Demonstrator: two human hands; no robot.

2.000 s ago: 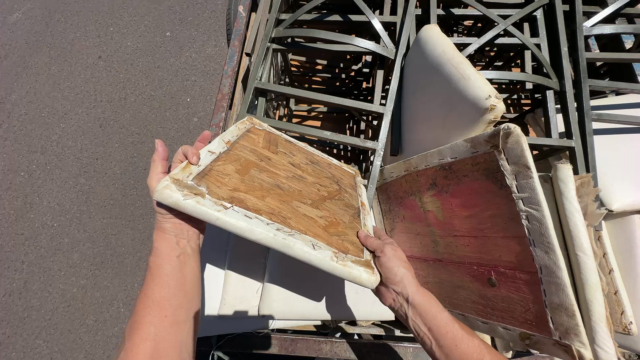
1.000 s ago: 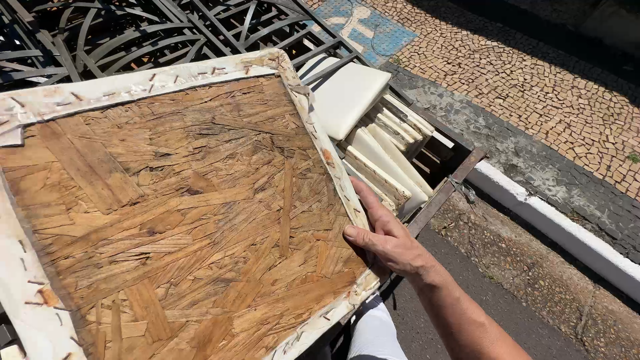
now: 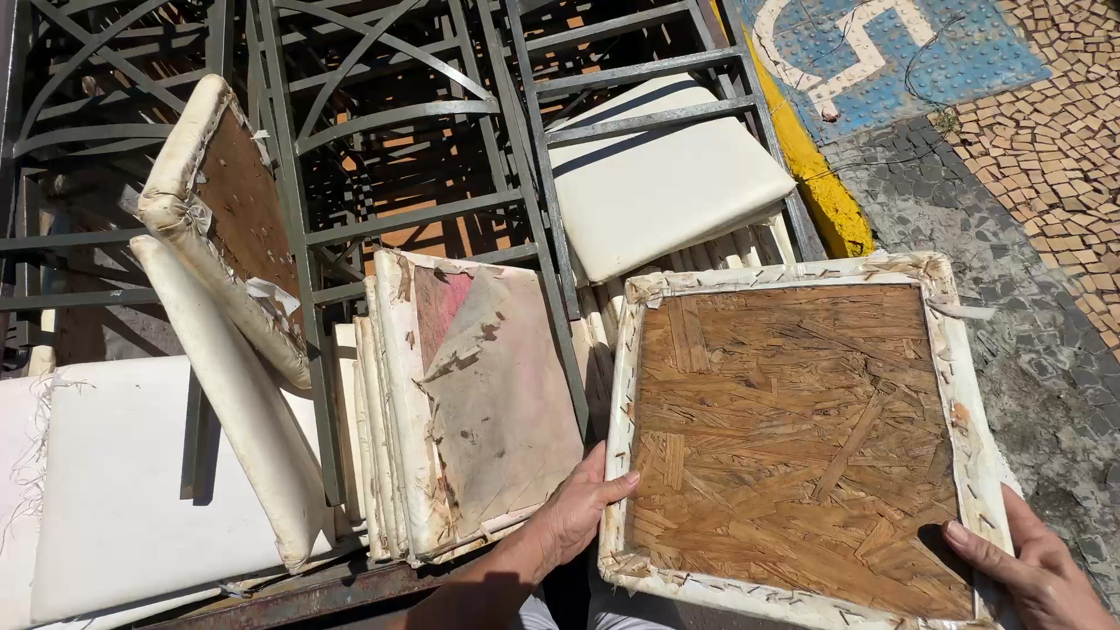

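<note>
A square seat panel [image 3: 796,429] with an oriented strand board back and white stapled upholstery is held underside up, at the lower right. My left hand [image 3: 582,503] grips its left edge, thumb over the rim. At the lower right corner my right hand [image 3: 1028,556] holds the other edge, its thumb on the board. Just left of the held panel stands a row of similar seat panels, the front one with a torn grey backing cloth [image 3: 516,394]. Farther left lean a panel with a brown underside [image 3: 245,214] and a white padded one [image 3: 236,394].
Dark metal frames [image 3: 411,210] with crossed and curved bars fill the upper left. A white seat cushion [image 3: 665,175] lies under bars. White panels [image 3: 122,472] lie at the lower left above a rusty metal edge [image 3: 324,599]. Beyond are a yellow curb [image 3: 814,175] and stone paving [image 3: 1059,157].
The view has swung considerably. The strand board panel, nearer the camera a second ago, now sits lower right, with both hands visible on it.
</note>
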